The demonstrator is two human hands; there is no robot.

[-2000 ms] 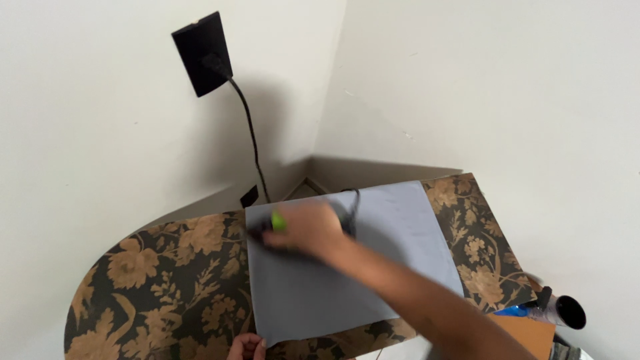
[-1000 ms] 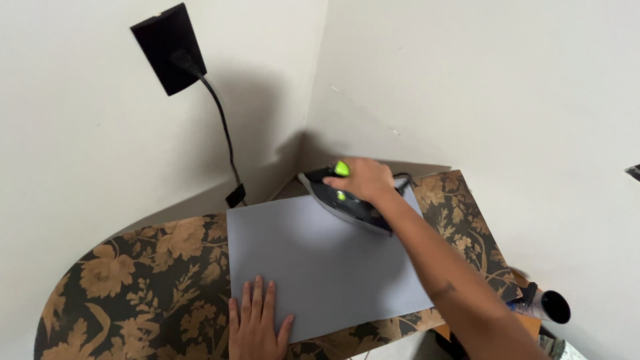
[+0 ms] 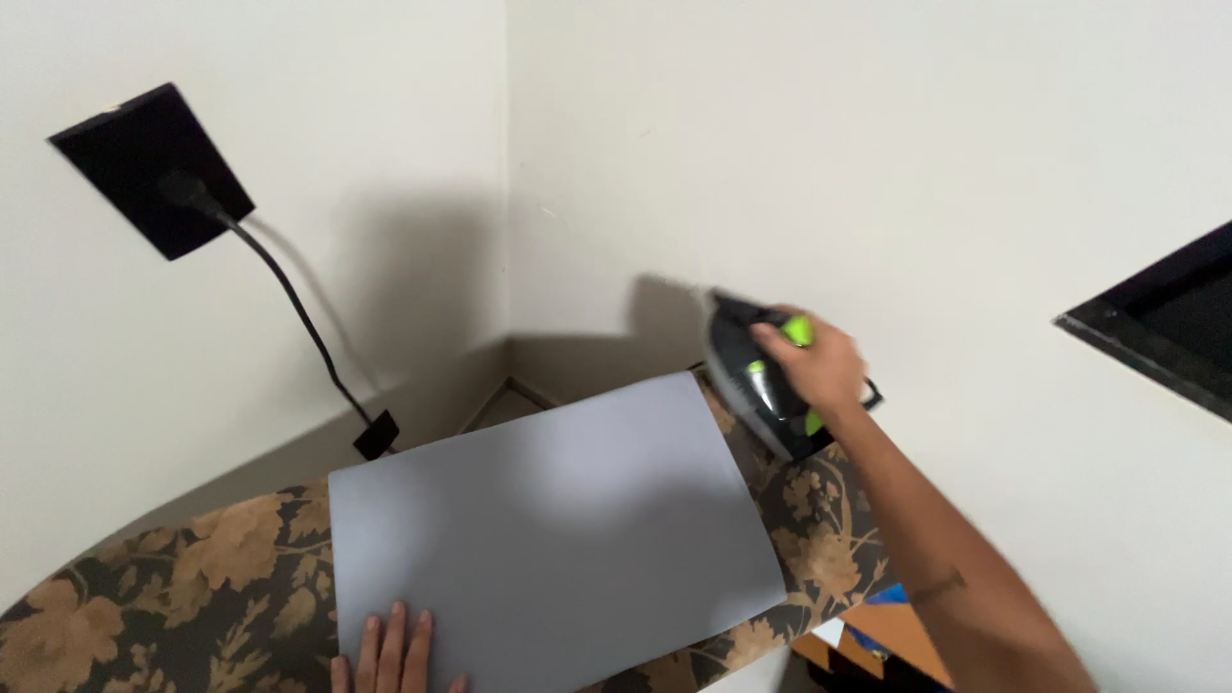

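My right hand (image 3: pixel 818 361) grips the handle of a black clothes iron (image 3: pixel 760 385) with green parts. The iron is tilted, its pointed tip up and to the left, over the right part of the ironing board (image 3: pixel 828 539) and beyond the cloth's right edge. Whether it touches the board cannot be told. A flat grey-blue cloth (image 3: pixel 558 529) lies across the floral board cover. My left hand (image 3: pixel 395 659) rests on the cloth's lower left corner with its fingers spread, partly cut off by the frame's bottom edge.
A black wall outlet plate (image 3: pixel 159 173) holds a plug, and its dark cord (image 3: pixel 298 303) runs down behind the board. Walls meet in a corner behind. A black-framed opening or object (image 3: pixel 1174 318) is at the right. Orange and blue things (image 3: pixel 900 630) lie below the board's right side.
The iron in my right hand has moved right, from over the cloth to past its right edge. My left hand, earlier pinching the cloth's corner, lies flat on it. The view has shifted right.
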